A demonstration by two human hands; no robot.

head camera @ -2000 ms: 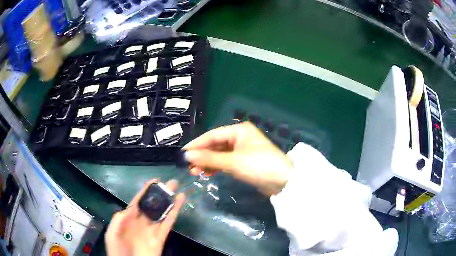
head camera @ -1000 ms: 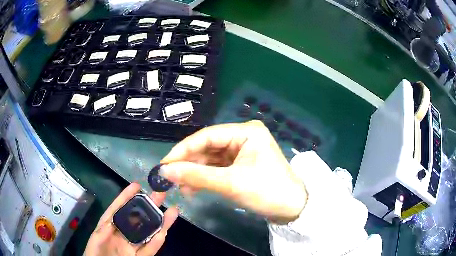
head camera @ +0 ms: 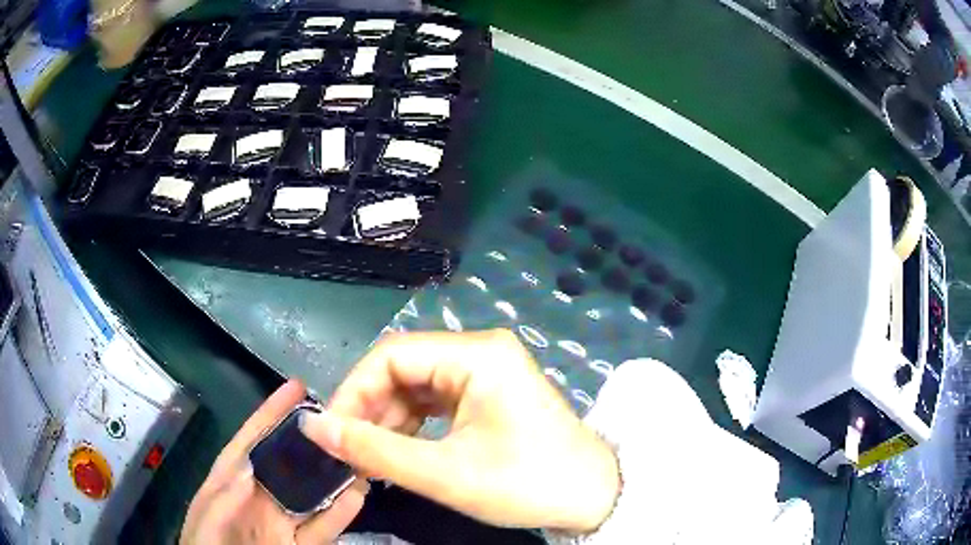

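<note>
My left hand [head camera: 247, 492], at the bottom left, holds a dark watch case [head camera: 300, 465] with a shiny metal rim, its face towards me. My right hand [head camera: 468, 431] reaches over from the right with thumb and fingertips pinched at the case's upper right part. The dark round sticker is not clearly visible; the fingertips and the dark case face hide it, so I cannot tell if the right hand still grips it. The clear release sheet [head camera: 500, 284] lies beyond my right hand, with rows of dark round stickers at its far end and glossy empty outlines nearer.
A black blister tray [head camera: 319, 261] at the upper left holds cases with pale strips. The white tape dispenser [head camera: 825, 319] stands at the right, a crumpled white wipe [head camera: 736, 385] beside it. The white press machine [head camera: 53, 373] with a red emergency stop button [head camera: 92, 473] is at the left edge.
My right hand has brought the dark round sticker down and left onto the case, where it no longer shows separately. The view has shifted slightly, showing more of the release sheet.
</note>
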